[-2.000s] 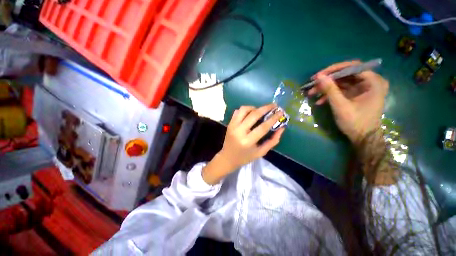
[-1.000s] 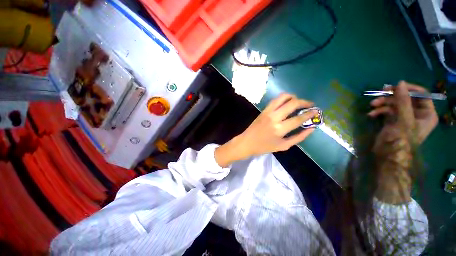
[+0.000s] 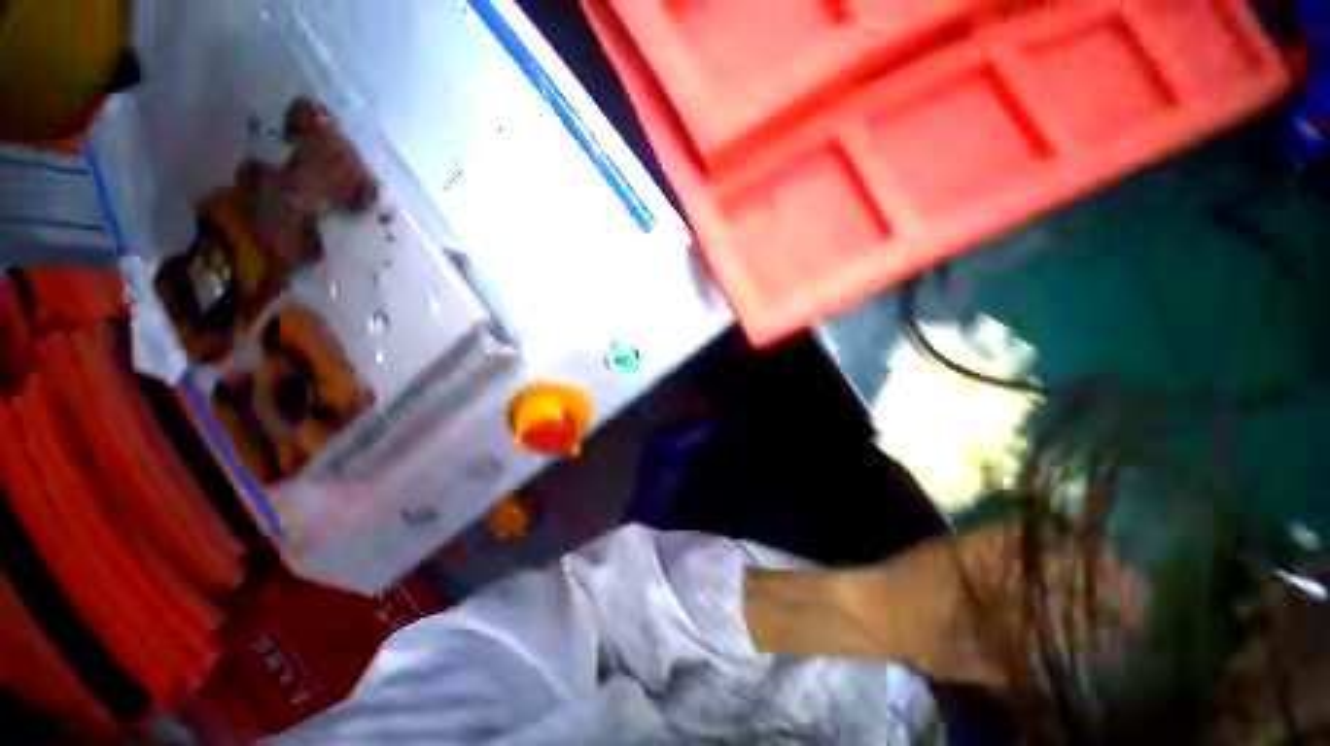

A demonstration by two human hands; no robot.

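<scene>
My left hand [image 3: 1058, 590] is at the lower right, blurred and mostly covered by dark strands of hair. Its fingers and anything in them are hidden. A thin bright metal tip, perhaps of tweezers [image 3: 1298, 583], shows at the right edge. A brownish blur below it may be my right hand, but its shape is unclear. The white press [image 3: 584, 248] stands at the left. Its brown-copper fixture blocks [image 3: 314, 386] lie on the white base, and a small dark unit [image 3: 213, 274] appears to sit in the upper block.
Red-orange blister trays [image 3: 795, 241] jut over the green mat [image 3: 1167, 321] at the top. Cream backing paper [image 3: 955, 423] lies at the bench edge with a black cable across it. The press has a red stop button [image 3: 550, 423]. More red trays [image 3: 110, 510] are stacked at the far left.
The view has swung left towards the press, so the press and trays look larger and sit further right. The held unit and adhesive sheet no longer show clearly. Hair now covers my left hand.
</scene>
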